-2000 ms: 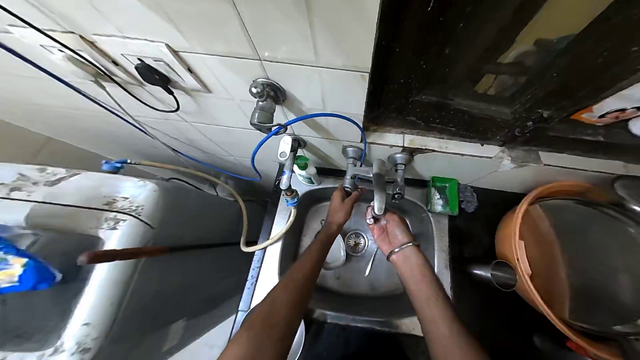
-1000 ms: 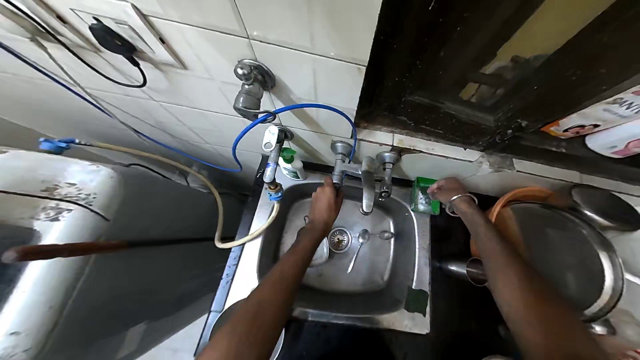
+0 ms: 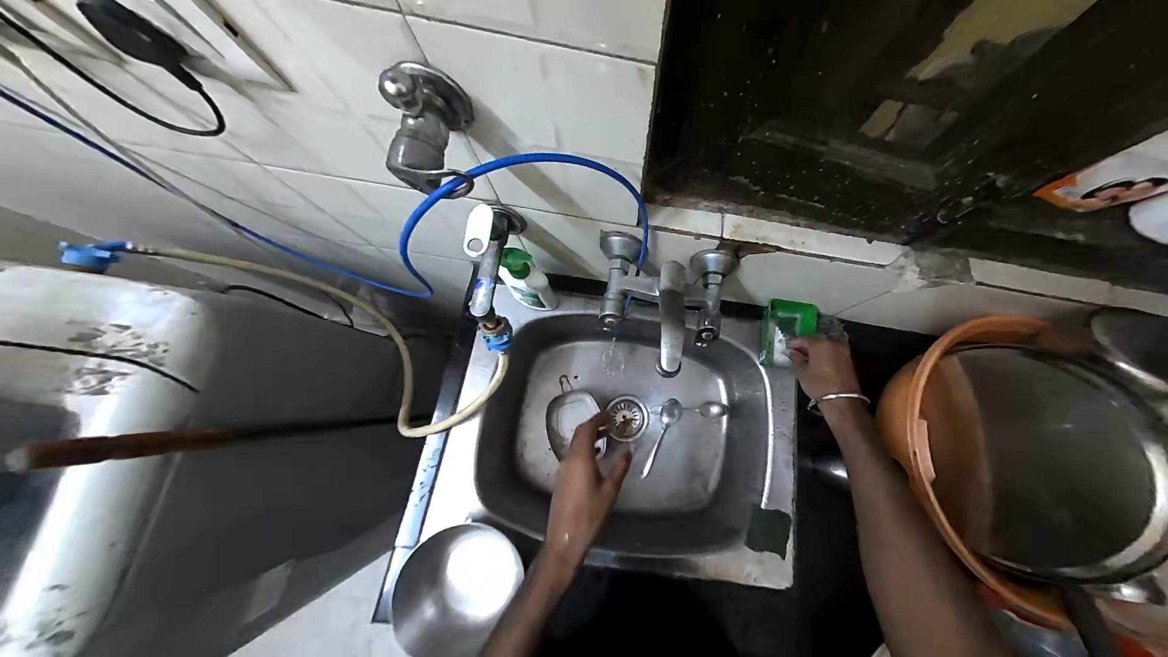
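Note:
My left hand (image 3: 587, 497) is over the steel sink (image 3: 766, 429), fingers apart, beside a small metal strainer or pan (image 3: 568, 415) that lies near the drain (image 3: 627, 418). Whether a finger touches it I cannot tell. Two spoons, one of them a steel spoon (image 3: 669, 415), lie right of the drain. My right hand (image 3: 824, 365), with a bangle at the wrist, is at the green container (image 3: 792, 319) on the sink's back right corner. Its fingertips are at the container's edge; what they hold is hidden. A swan-neck tap (image 3: 672, 310) hangs over the basin.
A steel pot (image 3: 461, 584) stands at the sink's front left. An orange tub (image 3: 922, 401) with large steel vessels is at the right. A beige hose (image 3: 392, 338) loops on the left, near a green-capped bottle (image 3: 529, 285). A long brown-handled rod (image 3: 137, 447) juts from the left.
My left hand has left the tap handle and come down into the sink area. My right hand went from under the tap to the green container and stays there. The view has moved closer.

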